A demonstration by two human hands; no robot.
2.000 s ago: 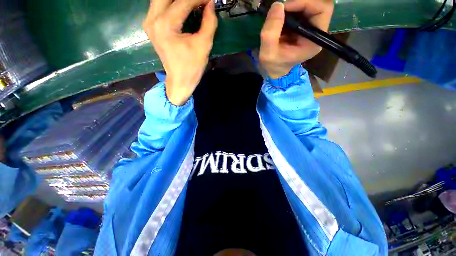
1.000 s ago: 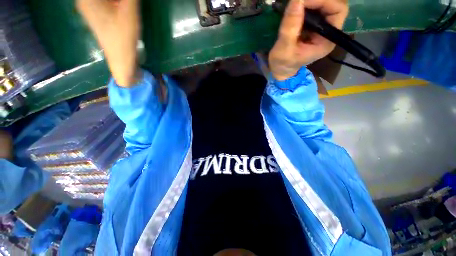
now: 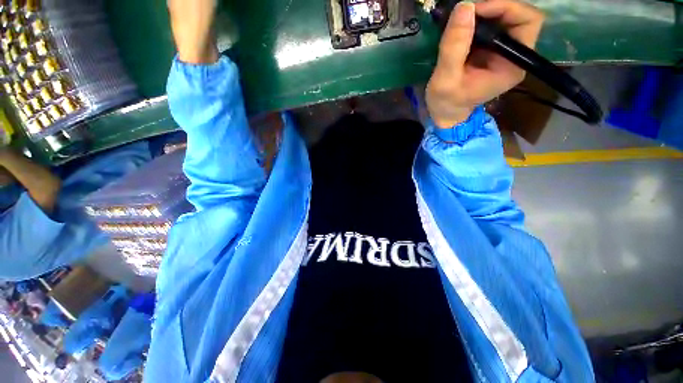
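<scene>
My right hand (image 3: 483,56) holds the black handle of the soldering iron (image 3: 528,60). Its cord end points down and right, and its front end is at the top of the view beside the fixture. The dark fixture (image 3: 389,31) lies on the green bench with a small black electronic unit (image 3: 364,13) in it, shiny inside. My left hand (image 3: 193,26) reaches up over the bench to the left of the fixture. Its fingers are cut off by the top edge, so I cannot tell if it holds anything.
A clear blister tray with rows of silver-gold parts (image 3: 37,71) lies on the bench (image 3: 299,56) at the left. Stacked trays (image 3: 138,217) stand lower left. Another person's arm (image 3: 34,179) is at the left edge. A cardboard box (image 3: 528,112) is below the bench.
My left hand has left the fixture and moved left and up, partly out of view. The fixture and unit show more fully. My right hand keeps the iron, now a little farther right.
</scene>
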